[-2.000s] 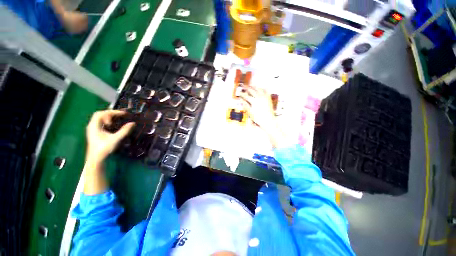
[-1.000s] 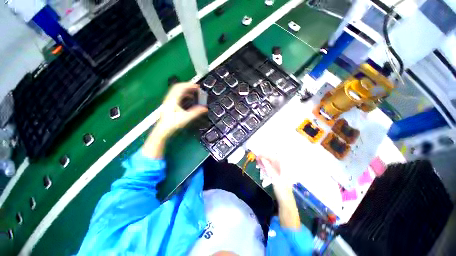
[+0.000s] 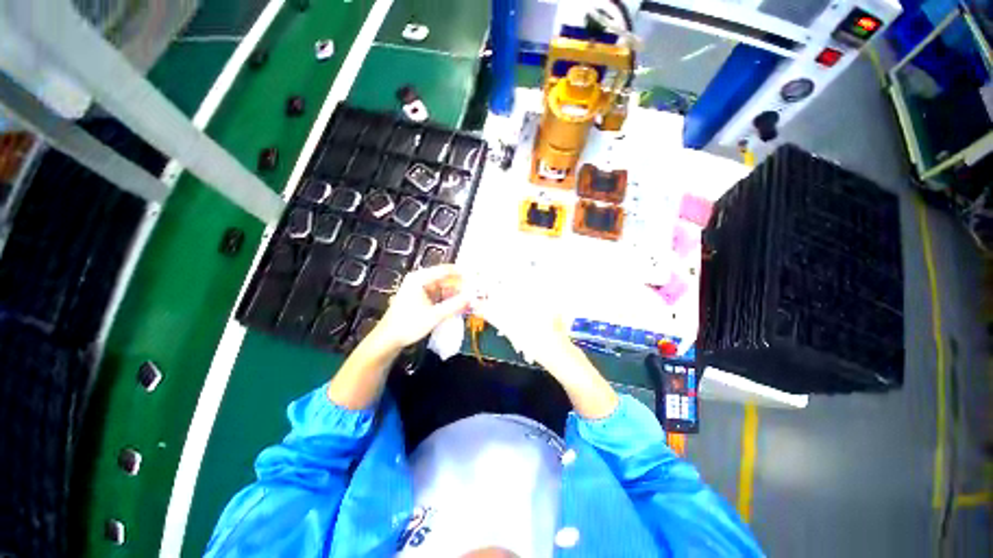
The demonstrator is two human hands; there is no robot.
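Note:
My left hand [image 3: 419, 306] and my right hand [image 3: 525, 325] meet at the near edge of the white mat [image 3: 621, 289]. The fingertips are close together around something small and pale; glare hides what it is. A white crumpled wipe [image 3: 445, 338] hangs below my left hand. The black blister tray [image 3: 285, 286] lies left of the mat, with square housings [image 3: 423, 177] in several pockets. Beyond my hands sit an orange-yellow nest [image 3: 541, 217] and brown nests [image 3: 598, 219] with dark centres, beside the gold press head [image 3: 574, 104].
Stacked black trays [image 3: 811, 273] stand right of the mat, near pink pieces [image 3: 694, 209]. A keypad device [image 3: 678, 395] and red button [image 3: 666, 348] are at the near right edge. The green conveyor [image 3: 196, 305] carries housings [image 3: 149, 376] on the left. Blue press posts [image 3: 722, 100] stand behind.
My left hand has moved from the tray to the mat's near edge, meeting my right hand. The view swung left, then back right. In the oldest frame my right hand was at the nests.

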